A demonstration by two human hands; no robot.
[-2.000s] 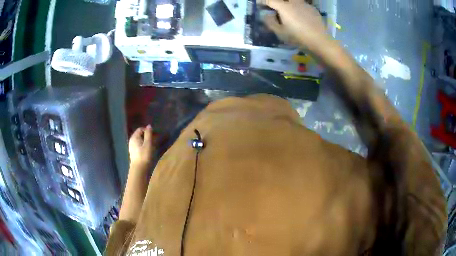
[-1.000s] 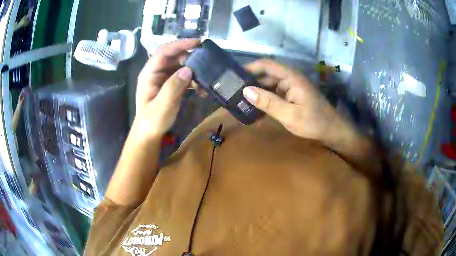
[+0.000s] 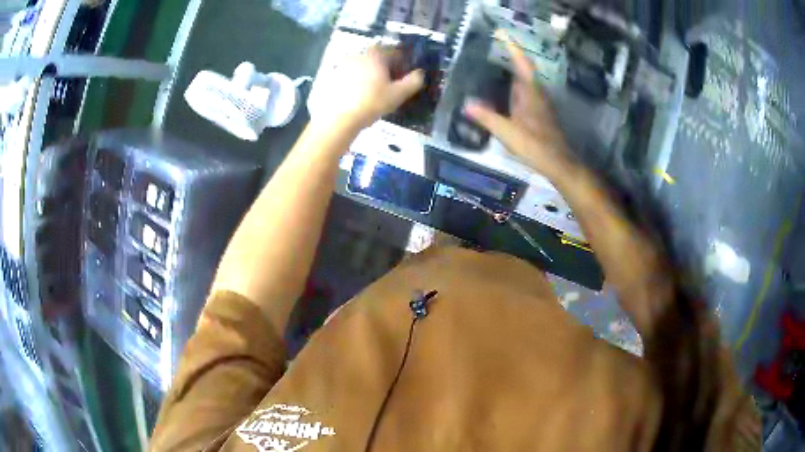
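My left hand (image 3: 375, 84) is over the left part of the white test machine (image 3: 406, 146), its fingers at a dark phone-sized block or phone (image 3: 421, 57). Whether it grips anything is unclear. My right hand (image 3: 525, 115) is over the machine just to the right, blurred. Its thumb lies on a dark phone (image 3: 472, 132) and its fingers reach along the phone's far end. The phone is blurred, and whether it touches the machine bed is unclear. A machine display (image 3: 477, 179) is on the front edge.
A flat glossy dark screen (image 3: 391, 184) lies at the machine front, with thin wires beside it. A white fan (image 3: 247, 99) stands on the left. Clear stacked trays (image 3: 181, 256) with phones are at lower left. More machine mechanisms (image 3: 596, 53) are at upper right. Yellow lines mark the floor.
A second ago both hands held the phone in front of my chest. Now they are apart and further forward over the machine, the phone at the right hand. The view has shifted.
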